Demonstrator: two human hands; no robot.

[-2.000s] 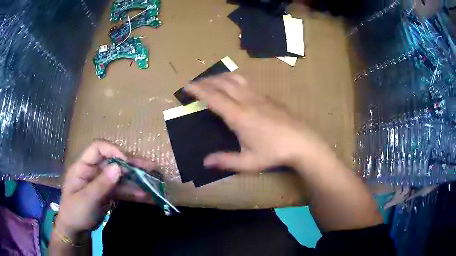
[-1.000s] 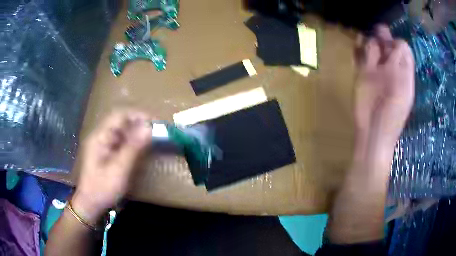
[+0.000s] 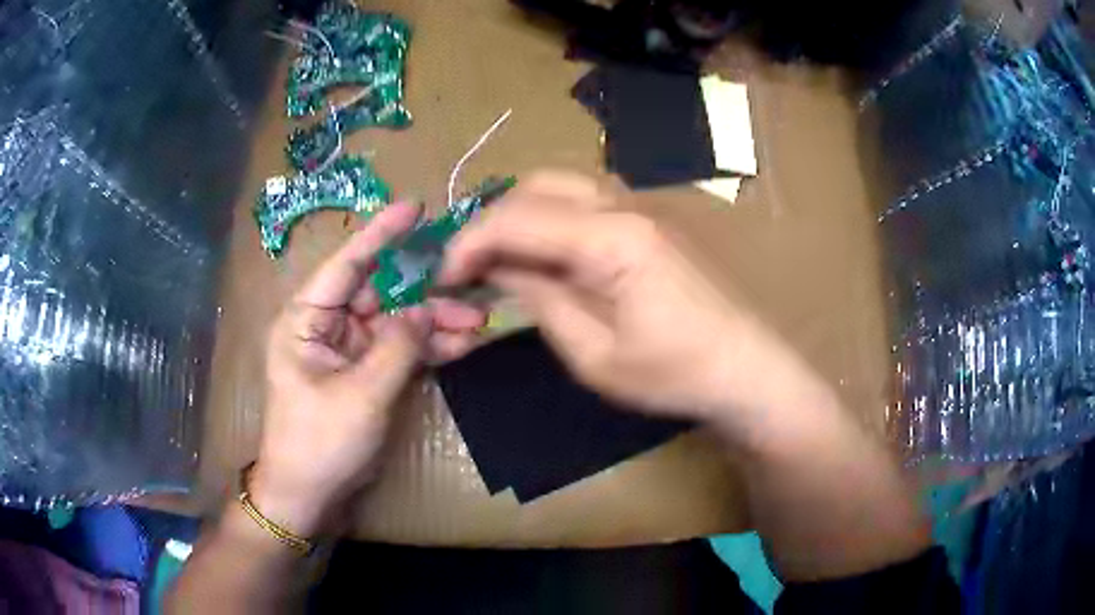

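A green circuit board [image 3: 406, 272] with a thin white wire [image 3: 477, 154] curving up off it is held above the cardboard. My left hand [image 3: 348, 348] grips its left end between thumb and fingers. My right hand [image 3: 624, 294] is at the board's right part, fingers bent and slightly blurred; whether its fingertips hold something is hidden. Flat black adhesive sheets [image 3: 546, 427] lie below the hands, partly covered by my right hand.
Several green boards [image 3: 322, 202] lie at the upper left. More black sheets [image 3: 658, 126] with cream backing [image 3: 729, 126] lie at the upper right. Clear plastic trays stand at left [image 3: 96, 300] and right [image 3: 973, 264]. A dark heap [image 3: 745, 30] is at the far edge.
My left hand has lifted the board up and toward the middle. My right hand went from over the sheets to the far right, then came back to the board. The view has shifted.
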